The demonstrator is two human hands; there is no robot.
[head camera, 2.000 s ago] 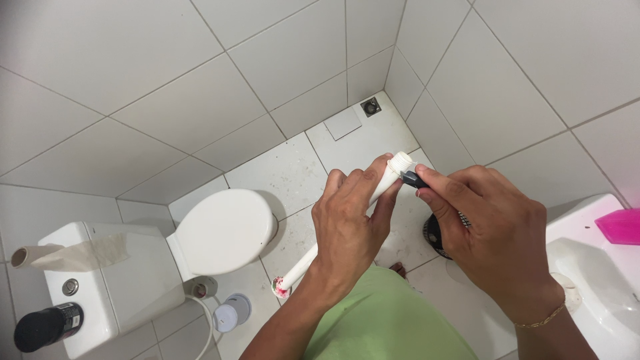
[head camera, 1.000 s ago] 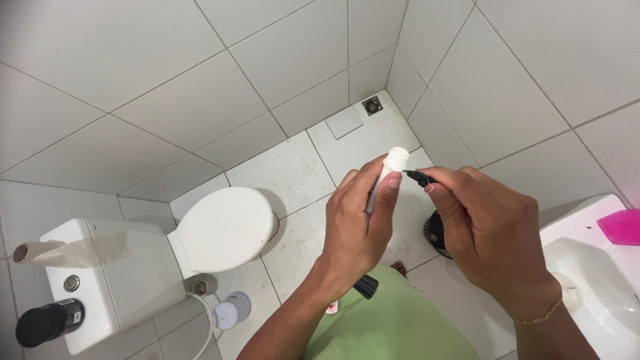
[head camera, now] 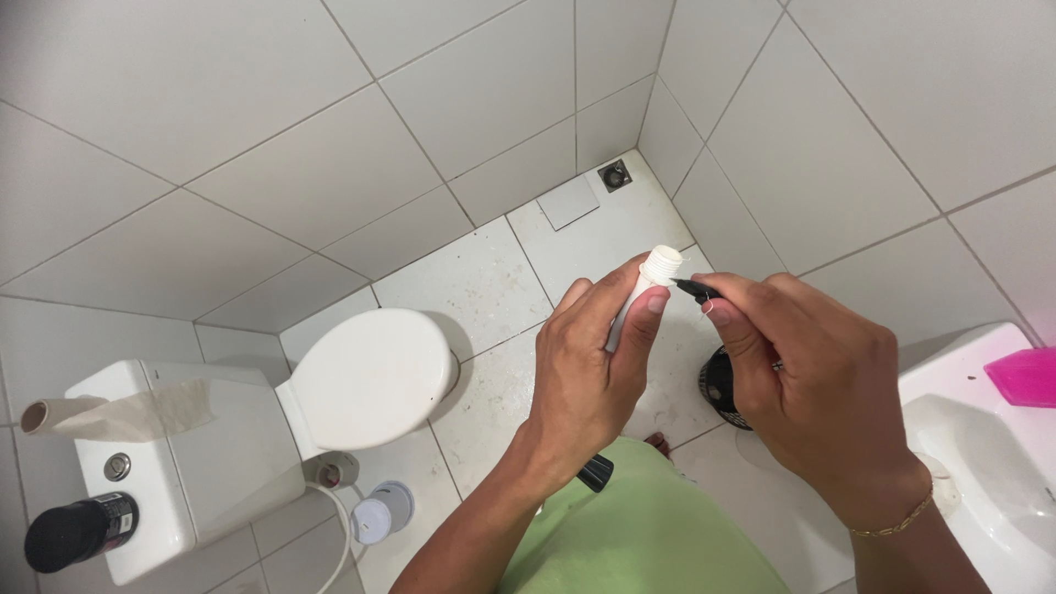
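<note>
My left hand grips a white plastic pipe just below its threaded end, which points up. My right hand pinches a small dark tool with a pointed tip, whose kind I cannot tell. The tip touches or nearly touches the pipe at the base of the threads. A thin pale strand hangs by my right thumb. Below my left wrist shows a black ribbed handle or knob; whether it joins the pipe is hidden.
A toilet lid is down at left; a cardboard roll and a black-capped container rest on the cistern. A black basket stands behind my right hand. A sink with a pink object is at right.
The pipe has turned in my left hand: its lower part with red marks, seen at lower left two seconds ago, no longer shows there, and the black handle has come into view. Both hands stay close together.
</note>
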